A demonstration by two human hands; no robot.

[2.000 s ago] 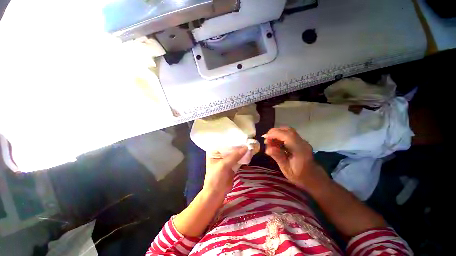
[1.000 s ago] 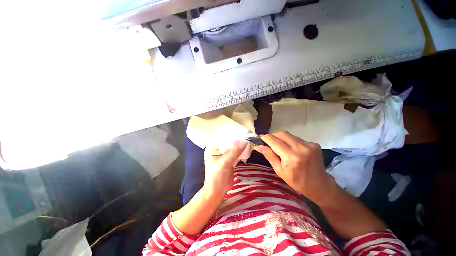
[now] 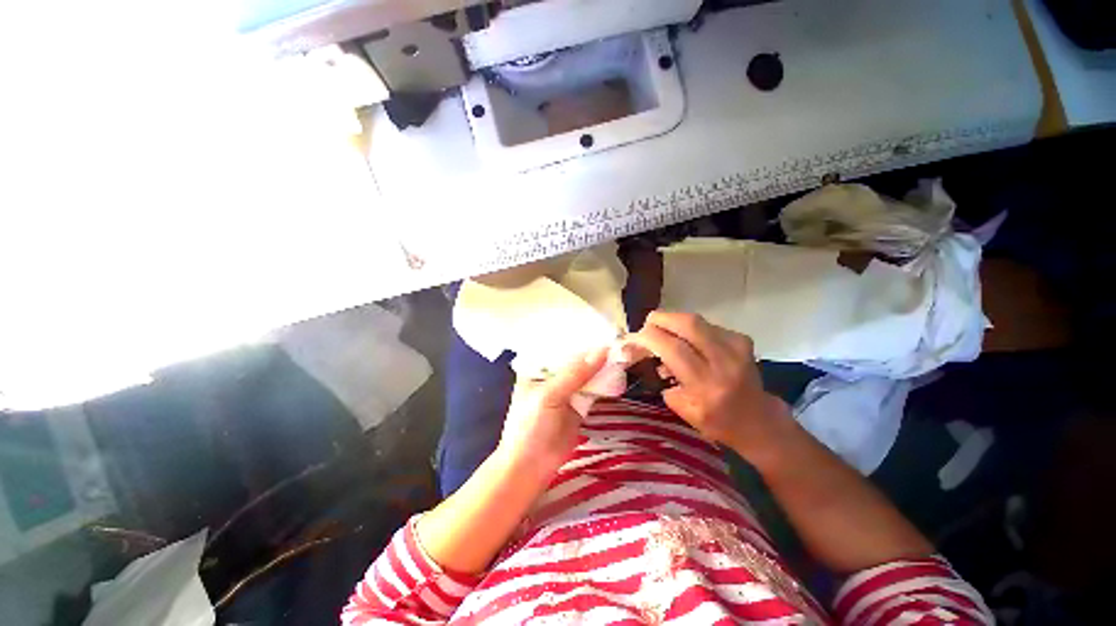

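A cream fabric piece [image 3: 539, 316] is held over the lap, just in front of the table edge. My left hand [image 3: 551, 410] grips its near end between thumb and fingers. My right hand [image 3: 704, 379] is at the right edge of the same cloth, with thumb and fingertips pinched together on it. The small contact spot is partly hidden by the fingers. The dark snips cannot be made out clearly now; the right palm is turned away.
The white machine table [image 3: 783, 147] spans the top, with printed scale marks and a white-framed cutout [image 3: 587, 141]. Glare washes out the left. A cream and white fabric bundle [image 3: 844, 306] lies right of my right hand. Pale cloth [image 3: 355, 361] hangs below the table at left.
The dark snips, visible at the cloth edge a second ago, no longer show there. My right fingertips have closed on the edge. My left hand keeps its hold.
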